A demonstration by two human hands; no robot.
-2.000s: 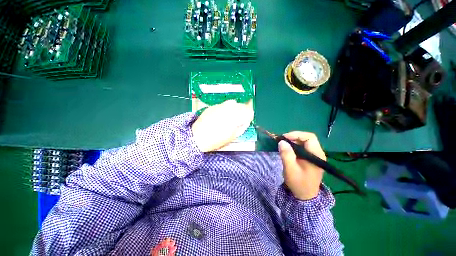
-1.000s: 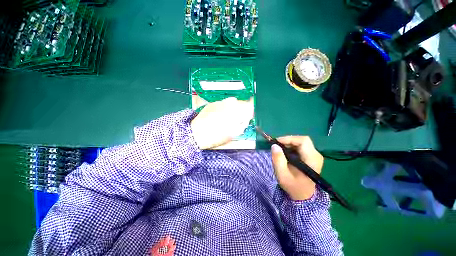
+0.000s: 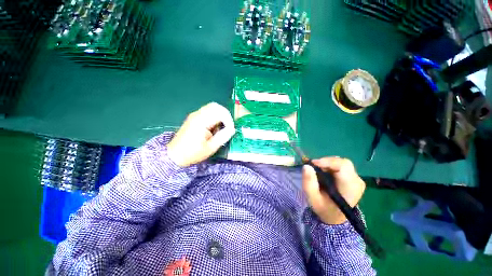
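Observation:
The green circuit board (image 3: 267, 119) lies solder side up on the pale fixture (image 3: 261, 158), both oval halves and their white strips showing. My left hand (image 3: 200, 135), white covering on its fingertips, is at the board's left edge with thumb and fingers pinched together. A thin strand of solder wire (image 3: 156, 128) trails out to the left of this hand; its end at the fingers cannot be made out. My right hand (image 3: 335, 186) grips the black soldering iron (image 3: 339, 200) like a pen, its tip at the lower right part of the board.
A small board stack (image 3: 272, 32) stands straight ahead, taller stacks at far left (image 3: 102, 32) and far right (image 3: 410, 11). A yellow-brown spool or tin (image 3: 356, 90) is right of the board. The dark soldering station (image 3: 412, 110) is further right. A blue bin (image 3: 54, 213) with boards is lower left.
My left hand has moved left off the lower half of the board, uncovering its second white strip. My right hand still holds the iron. The whole view has shifted and tilted.

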